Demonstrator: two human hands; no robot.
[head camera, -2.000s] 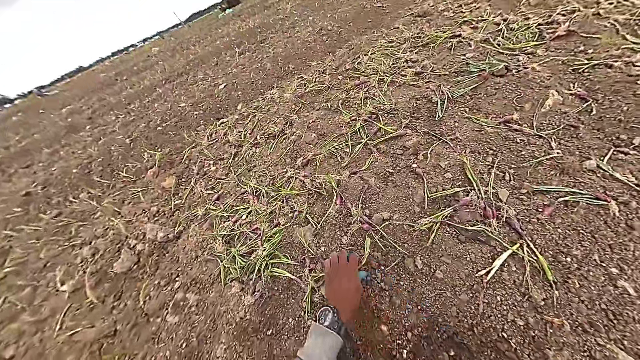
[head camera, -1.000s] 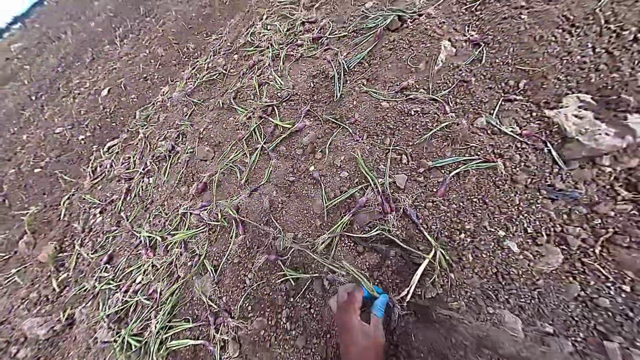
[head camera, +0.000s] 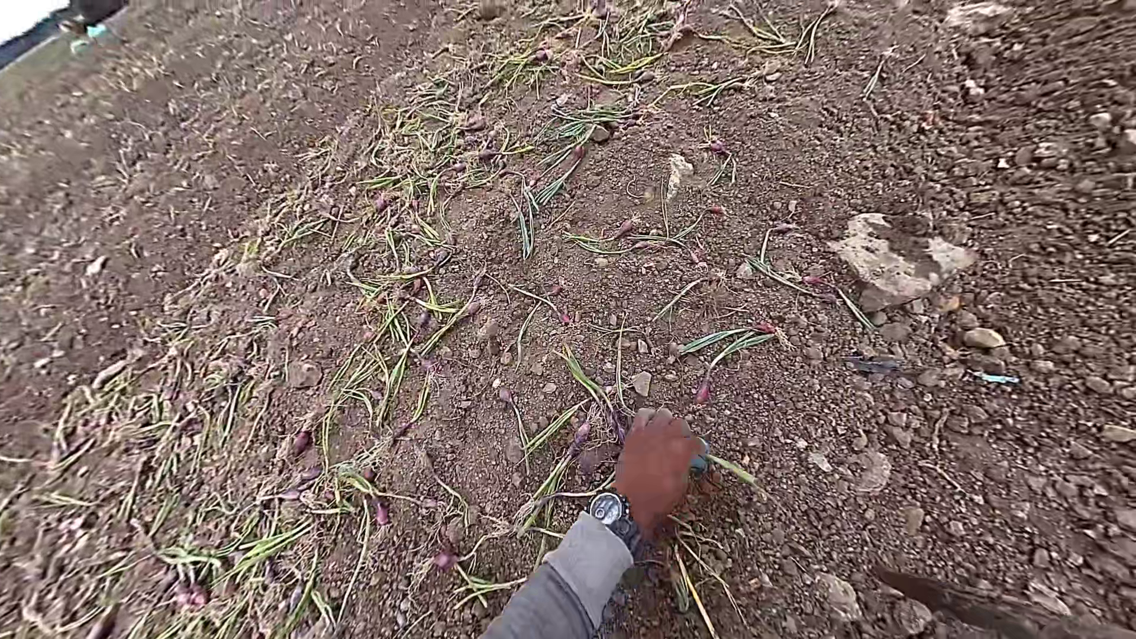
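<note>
My left hand (head camera: 657, 463), back up, reaches in from the bottom middle, with a dark wristwatch (head camera: 612, 512) and a grey sleeve (head camera: 568, 577). Something blue (head camera: 701, 455) covers part of its thumb side. Its fingers point down at the soil and are mostly hidden. Green onion leaves (head camera: 735, 470) stick out to the right of the thumb; whether the hand grips them cannot be told. Touching or just left of the fingers lie red onions with leaves (head camera: 581, 435). Another red onion (head camera: 703, 390) lies above right of the hand. My right hand is out of view.
Pulled onion plants (head camera: 382, 355) lie scattered over stony brown soil, densest at left. A large pale rock (head camera: 892, 257) sits at upper right, with smaller stones (head camera: 983, 338) near it. A blue scrap (head camera: 996, 378) lies at right. A long dark brown object (head camera: 958, 599) shows at lower right.
The view has shifted over the ground. My left hand was at the bottom edge a second ago, its blue-covered thumb plainly seen; now it reaches further in, with more wrist and sleeve showing.
</note>
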